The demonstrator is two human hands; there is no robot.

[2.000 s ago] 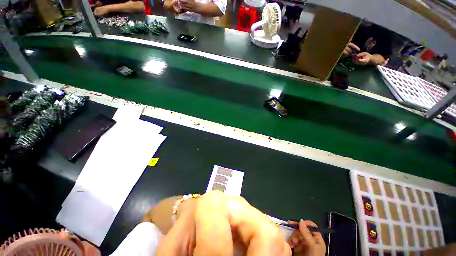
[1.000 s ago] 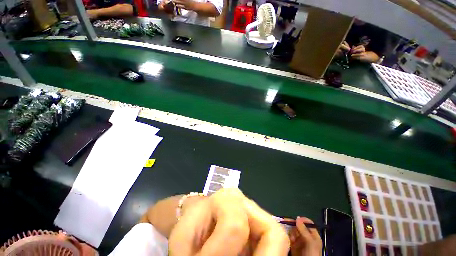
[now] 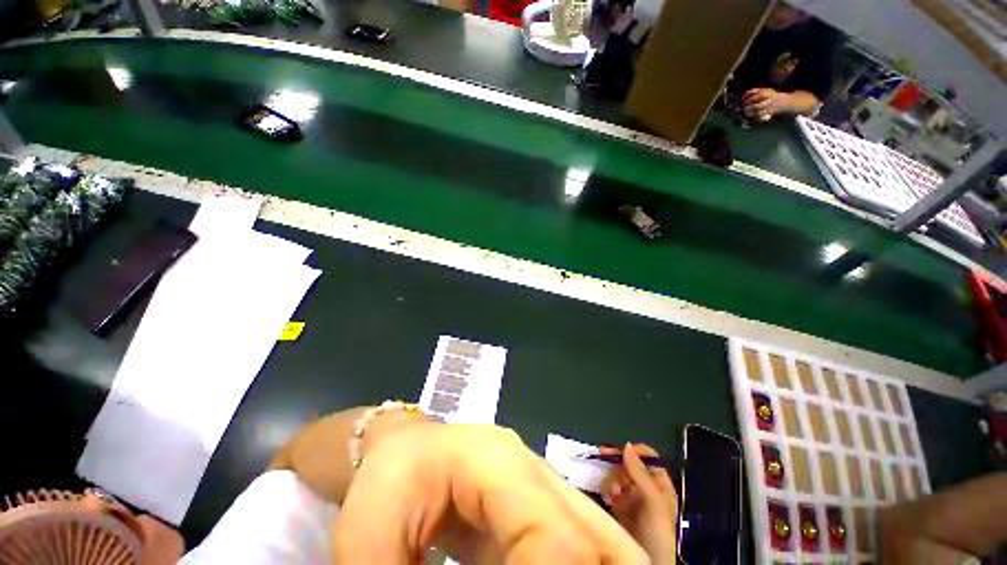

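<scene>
My left hand (image 3: 475, 497) is large at the bottom centre, a beaded bracelet on its wrist; its fingers are curled and hide whatever they may hold. My right hand (image 3: 646, 497) is partly hidden behind it and grips thin dark tweezers (image 3: 632, 459), their tip over a small white sheet (image 3: 569, 455). Behind my left hand lies a white liner strip (image 3: 486, 381) with a column of grey adhesive pieces (image 3: 451, 377); its near end is covered. No phone unit shows in my hands.
Smartphone (image 3: 710, 497) and white compartment tray (image 3: 828, 425) at right, beside another person's arm (image 3: 955, 521). White papers (image 3: 204, 364), dark flat case (image 3: 141, 276) and pink fan (image 3: 72, 535) at left. Green belt (image 3: 442, 177) beyond carries two small units.
The view has shifted, so the bench things sit higher and further left. The small white sheet under the tweezers shows more. The units on the belt have moved a little right relative to the bench.
</scene>
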